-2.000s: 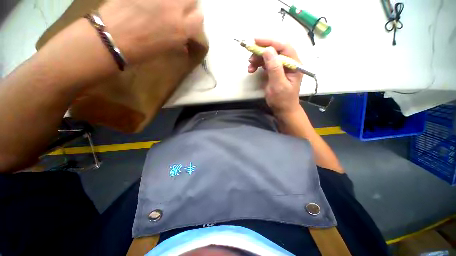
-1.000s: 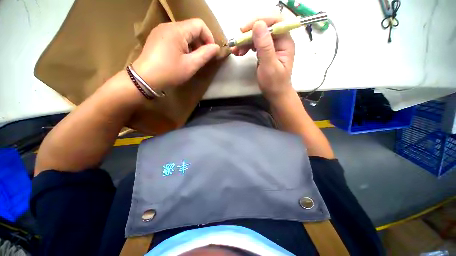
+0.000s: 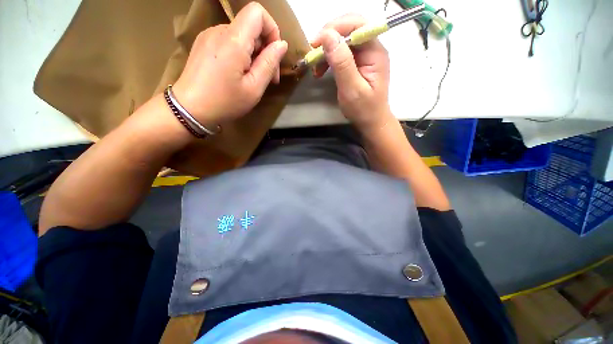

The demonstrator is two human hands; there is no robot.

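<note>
The brown fabric bag (image 3: 121, 64) lies over the front edge of the white table at the left, part of it hanging down. My left hand (image 3: 232, 67) rests over the bag with thumb and forefinger tips together; whether thread or fabric is between them cannot be told. My right hand (image 3: 356, 70) holds the pale yellow pen tool (image 3: 363, 33), its silver rear end up to the right. The tool's tip is at the bag's right edge, just right of my left fingertips. A thin cord trails from the tool.
A green-handled tool (image 3: 433, 21) lies behind the pen's rear end. A slim grey tool with dark loops (image 3: 532, 17) lies farther right. Blue crates (image 3: 464, 144) stand below the table at the right, cartons (image 3: 548, 309) at the lower right. A blue object is at the left edge.
Since two seconds ago the bag has been turned and spread, and the pen has come left to its edge. In the last second my left fingertips moved slightly up and left, away from the tip.
</note>
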